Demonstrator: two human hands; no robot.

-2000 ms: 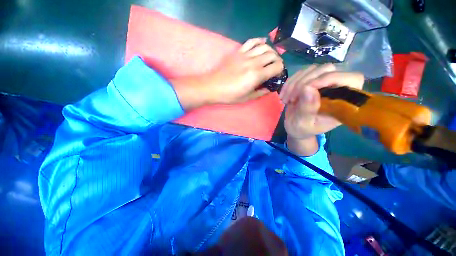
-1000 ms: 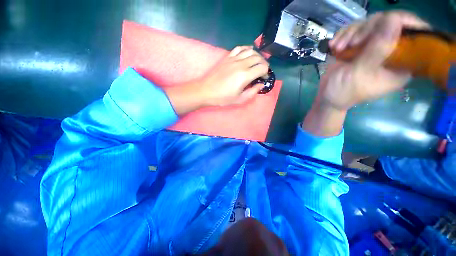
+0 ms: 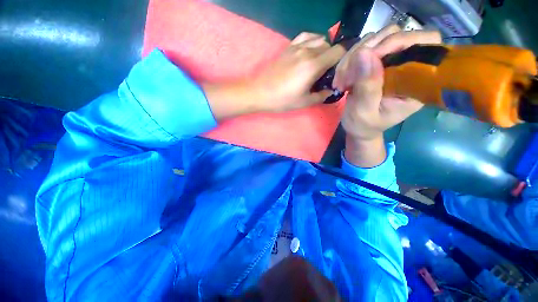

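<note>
My left hand point(image 3: 283, 74) is closed around a small glossy black round part point(image 3: 327, 88) over the right half of the red mat point(image 3: 206, 35). The fingers hide most of the part. My right hand point(image 3: 371, 82) grips the orange and black electric screwdriver point(image 3: 466, 76) near its nose. The screwdriver lies nearly level and points left at the black part. The fingers hide its tip, so I cannot tell whether the bit touches the part.
The grey-white screw feeder point(image 3: 445, 15) stands beyond the right hand, partly hidden by it. The mat lies on a glossy green bench point(image 3: 53, 65). Another blue sleeve point(image 3: 495, 215) shows at the right. A black cord point(image 3: 377, 191) crosses below my right forearm.
My right hand and the screwdriver have moved left from the feeder to the black part. My left hand still holds the part. The mat and feeder sit slightly higher and further right in view.
</note>
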